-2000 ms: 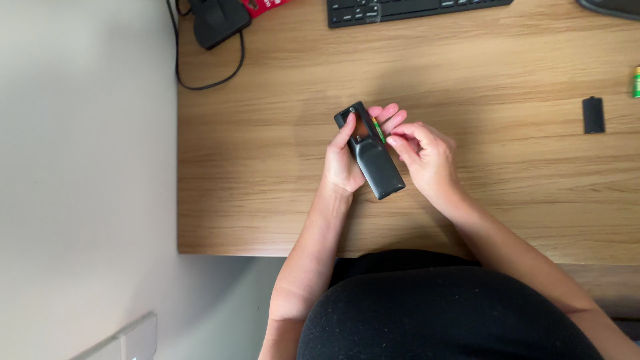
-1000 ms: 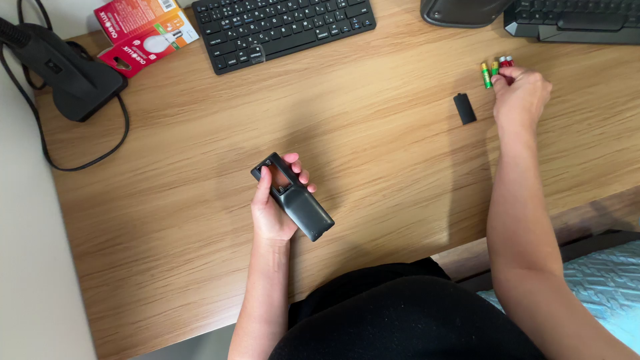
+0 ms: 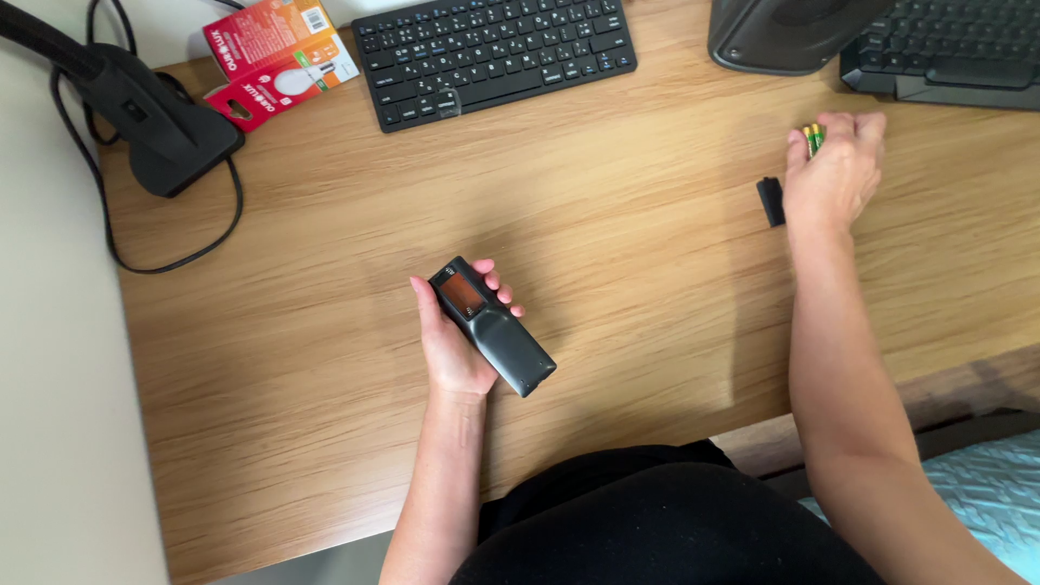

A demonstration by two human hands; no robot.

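My left hand [image 3: 459, 349] holds a black remote control [image 3: 508, 341] with its back up. Its battery compartment [image 3: 461, 292] is uncovered, and no battery shows in it. At the right, my right hand [image 3: 837, 166] is at a pair of green and gold batteries [image 3: 813, 138], which lie between thumb and fingers; whether it grips them or only touches them is hard to tell. Just left of that hand, a small black battery cover [image 3: 770, 201] rests on the desk.
A black keyboard [image 3: 496, 61] lies at the back of the wooden desk [image 3: 325, 325]. A black stand with a cable [image 3: 175, 138] and a red bulb box [image 3: 276, 61] are at back left. At back right are a black device [image 3: 788, 36] and another keyboard [image 3: 951, 57].
My right hand has left the remote and moved right to the batteries by the battery cover. My left hand still holds the remote. The view has shifted to the right.
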